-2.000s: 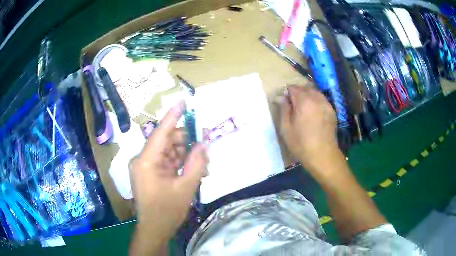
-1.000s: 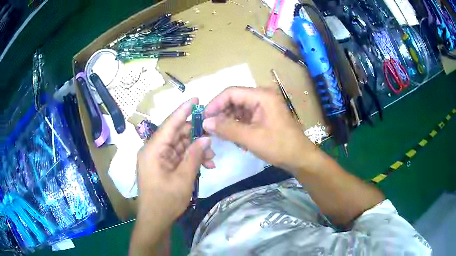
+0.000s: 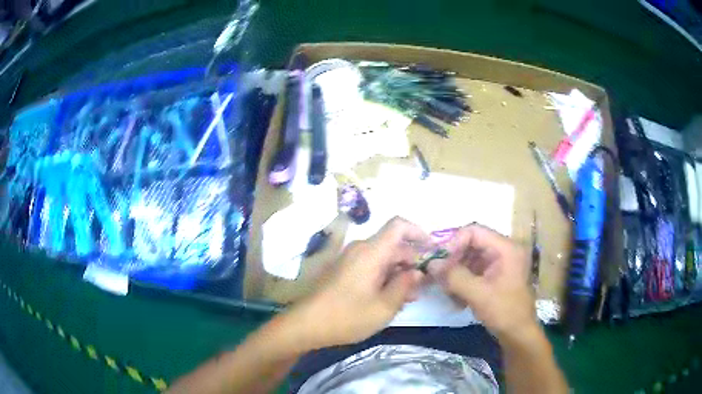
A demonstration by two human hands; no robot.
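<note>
My left hand (image 3: 385,277) and my right hand (image 3: 489,277) meet over the white paper (image 3: 469,198). Between their fingertips is a small green circuit board (image 3: 432,258), blurred and mostly hidden by the fingers. A pink-purple housing (image 3: 444,233) shows just behind it, between the hands; I cannot tell whether it is held or lies on the paper. My left fingers grip the board. My right fingertips touch the board or the housing; which one is not clear.
The cardboard tray (image 3: 493,68) holds stacked circuit boards (image 3: 416,96), black-and-purple arms (image 3: 291,135), a rounded pink-and-black part (image 3: 353,203), a dark pen-like tool (image 3: 551,178) and a blue electric screwdriver (image 3: 588,231). Blue plastic-lined bins (image 3: 154,269) stand left.
The view has swung left, so the tray appears further right. The hands now work close together, lower over the paper. The green board has turned from upright to slanted, beside the pink-purple housing.
</note>
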